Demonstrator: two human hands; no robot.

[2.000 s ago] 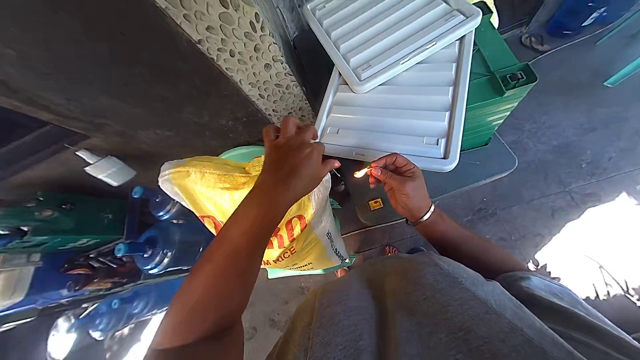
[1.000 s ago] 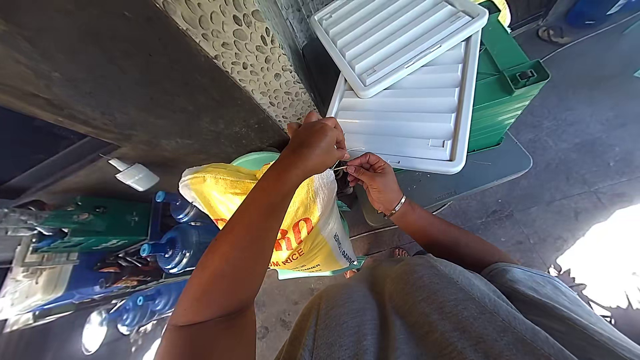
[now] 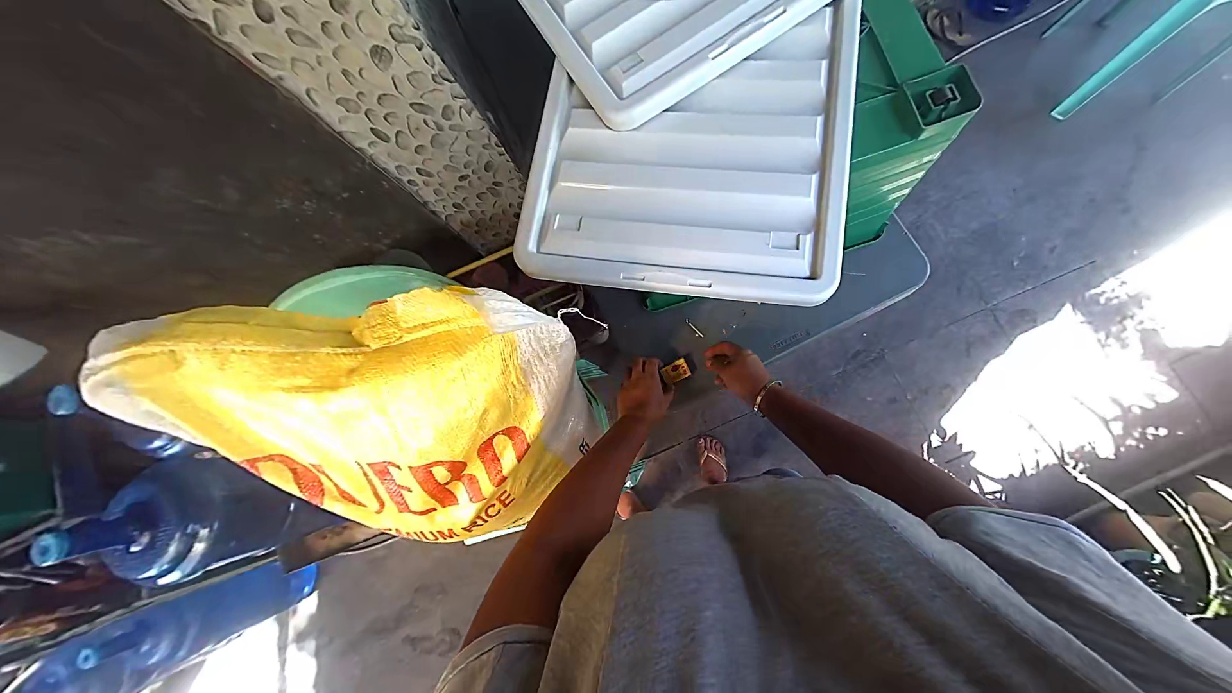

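My left hand (image 3: 644,391) is closed on a small yellow matchbox (image 3: 677,371), low over the grey table beside the rice sack. Just right of the box is my right hand (image 3: 734,371), its fingers drawn together; whether something thin is between them cannot be made out. A bracelet (image 3: 765,396) circles that wrist. To the left stands a yellow and white woven rice sack (image 3: 423,404), its top folded, with a loose white string (image 3: 581,316) at its right corner. A matchstick-like sliver (image 3: 695,329) lies on the table above my hands.
White plastic lids (image 3: 688,192) lie stacked over a green crate (image 3: 895,144) on the grey table (image 3: 866,274). Behind the sack is a light green basin (image 3: 351,287). Blue water jugs (image 3: 183,520) lie at lower left. A pebbled wall strip (image 3: 385,96) runs along the upper left.
A small flame at my right hand, seen two seconds ago, no longer shows. Both hands have left the sack's corner; my left hand now has the matchbox, which lay on the table earlier.
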